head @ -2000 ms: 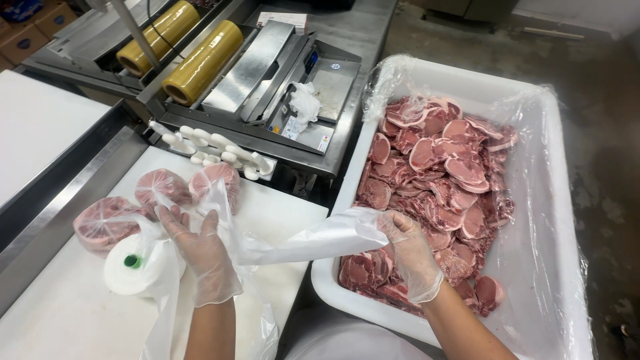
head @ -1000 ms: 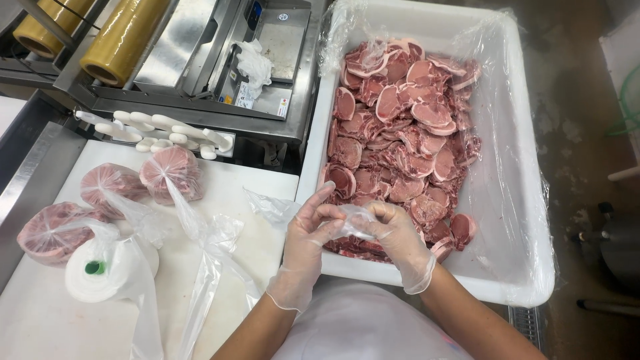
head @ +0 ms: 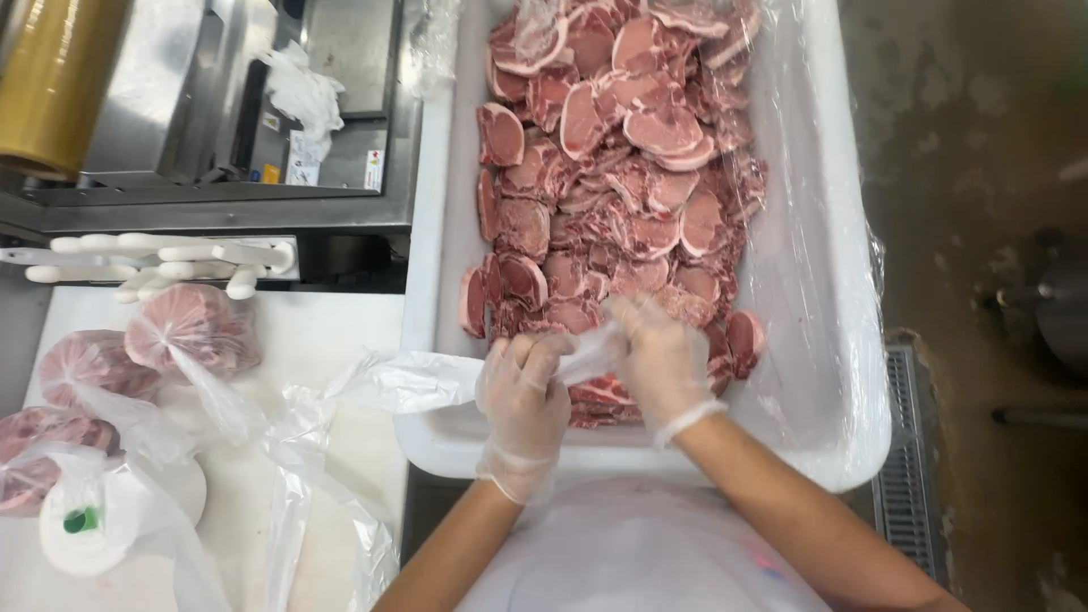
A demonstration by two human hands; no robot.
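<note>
My left hand (head: 524,408) and my right hand (head: 663,365), both in clear disposable gloves, grip a thin clear plastic bag (head: 425,382) over the near end of a white plastic tub (head: 850,340). The bag is stretched between the fingers, and its rest trails left over the white cutting board (head: 340,323). Raw bone-in pork chops (head: 654,127) are heaped in the tub below and beyond my hands. On the board at the left lie several bags of meat (head: 195,327), beside a roll of plastic bags (head: 93,527) with a green core.
A row of white-handled knives (head: 161,259) sits in a rack behind the board. Behind it stands a steel wrapping machine (head: 348,51) with crumpled plastic on it and a yellow film roll (head: 59,76). Clear liner film covers the tub's right wall. A floor drain grate (head: 908,459) lies at the right.
Two seconds ago my hands were apart, the left one over the board with the plastic stretched between them. Both came together over the tub. The view has shifted toward the tub.
</note>
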